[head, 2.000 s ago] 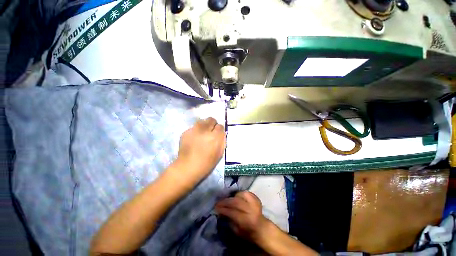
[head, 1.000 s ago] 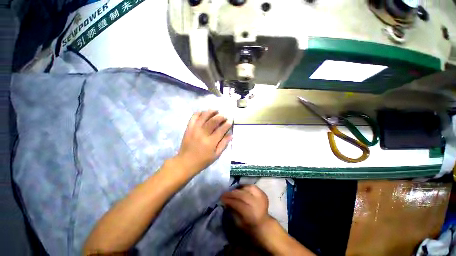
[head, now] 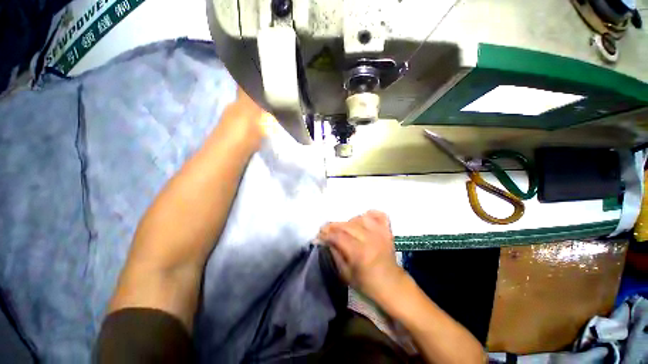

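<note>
A large grey-blue garment panel (head: 163, 128) lies left of the needle, with a dark seam running down its left part. Its right edge meets the presser foot (head: 342, 146) under the cream machine head (head: 362, 71). My left forearm crosses the panel; my left hand (head: 249, 110) is mostly hidden behind the machine head, so its fingers do not show. My right hand (head: 359, 245) pinches the panel's edge at the table's front, where grey cloth and darker folds hang down toward my lap.
Scissors (head: 472, 170) with one orange-yellow and one green loop lie right of the needle, beside a black flat rectangle (head: 579, 174). The table's green ruler-marked edge (head: 497, 236) runs in front. A shiny brown board (head: 558, 298) is at lower right.
My left hand has moved forward from the panel's right edge to behind the machine head. My right hand has moved up to the table edge with the cloth. The panel has shifted left and forward.
</note>
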